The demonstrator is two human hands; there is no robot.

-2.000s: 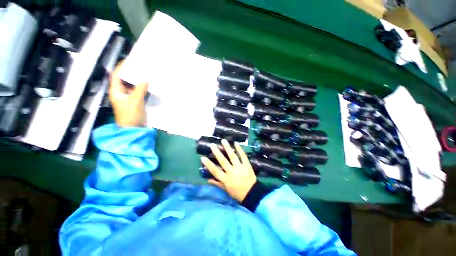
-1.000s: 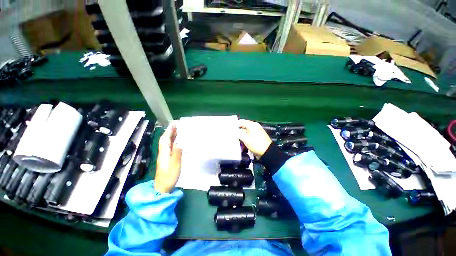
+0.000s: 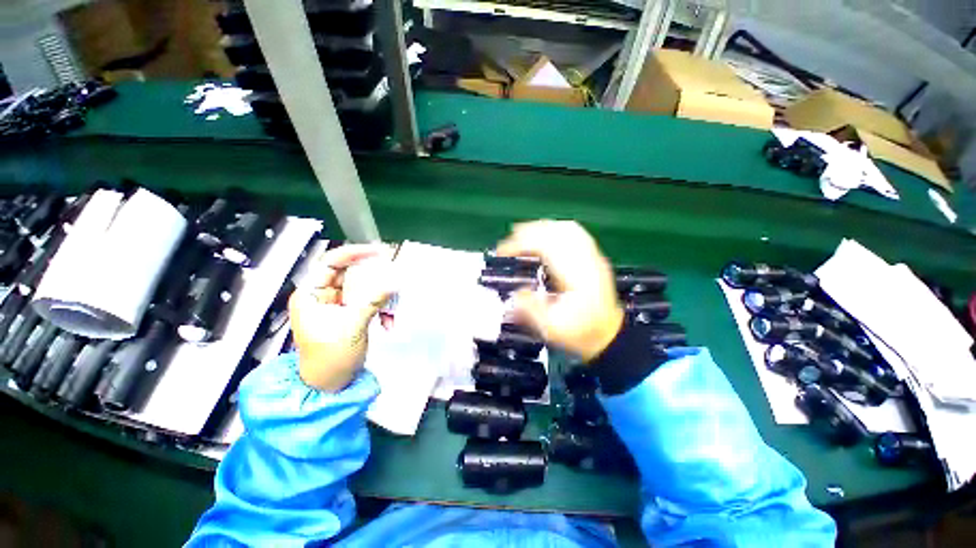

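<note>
White sheets (image 3: 412, 369) lie left of the middle rows, their upper part bent, with faint marks. My left hand (image 3: 334, 319) is at their left edge, fingers curled together; whether it pinches the paper or a small label is unclear. My right hand (image 3: 567, 289) is blurred, fingers curved over the upper part of the rows, a small gap between thumb and fingers; whether it holds a tiny piece cannot be told. Black ribbed cylindrical units (image 3: 503, 465) lie sideways in columns, partly hidden under my right hand and sleeve.
At left, more black units (image 3: 137, 369) lie on white sheets, with a curled white paper (image 3: 118, 257) on top. At right, lens-end units (image 3: 787, 328) lie beside stacked paper (image 3: 910, 321). A metal post (image 3: 316, 118) rises behind the sheets. Cartons (image 3: 696, 91) stand beyond the back shelf.
Since one second ago, my right hand has left the sheet's right edge and moved over the units. My left hand has shifted slightly left, its fingers more curled. The sheet now lies tilted.
</note>
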